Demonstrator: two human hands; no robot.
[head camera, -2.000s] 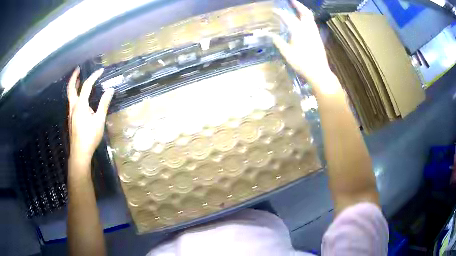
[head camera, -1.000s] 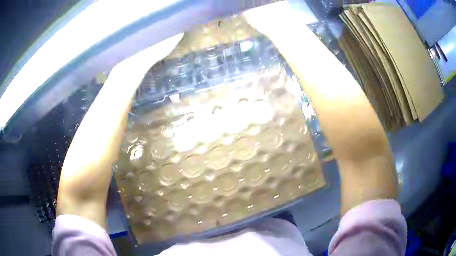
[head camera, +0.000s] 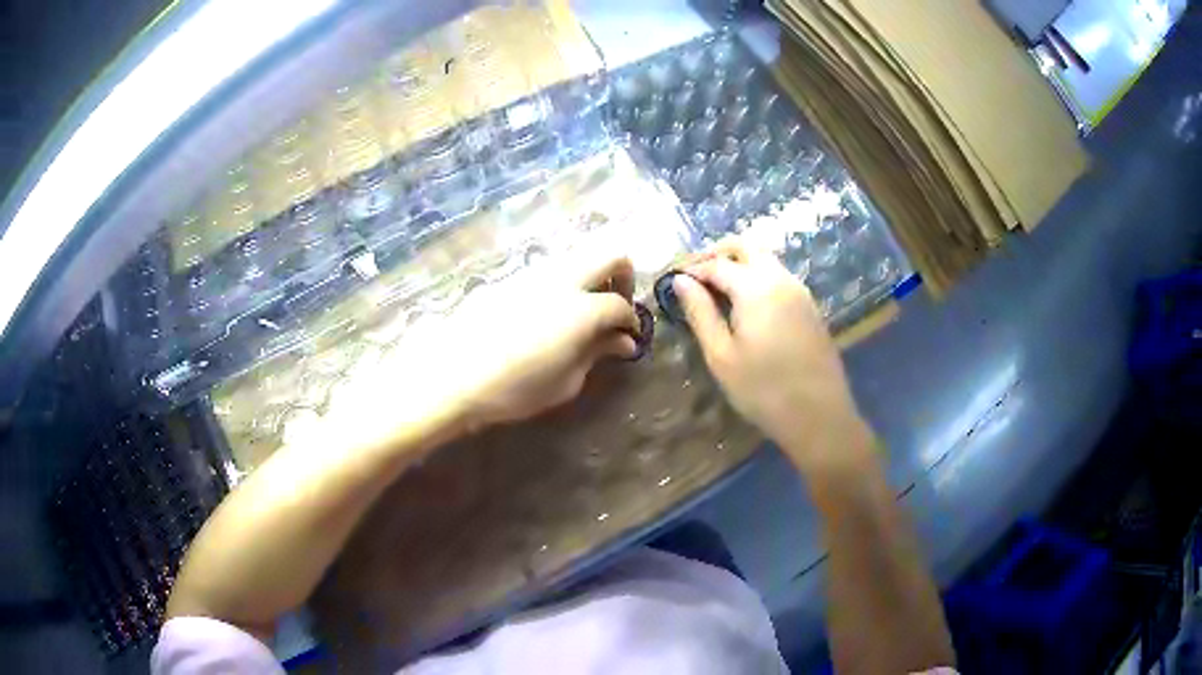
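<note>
My left hand (head camera: 560, 346) is over the middle of the clear blister tray (head camera: 580, 475), which shows brown cardboard through its round pockets. Its fingertips are closed on a dark round component (head camera: 642, 331). My right hand (head camera: 758, 330) is just to the right, its thumb and fingers gripping another dark round component (head camera: 670, 295). The two components are close together above the tray, near its right side. No components show in the visible pockets. My left forearm hides part of the tray.
The source tray (head camera: 132, 528) with dark rows is at the left. Stacked trays (head camera: 396, 106) with cardboard lie behind. Shiny empty blister trays (head camera: 751, 145) are at the right, beside a cardboard stack (head camera: 949, 119). A blue stool (head camera: 1035, 580) stands lower right.
Both hands have come back from the far edge of the tray to its middle right, and each now holds a round component. The view has shifted, showing more of the empty blister trays.
</note>
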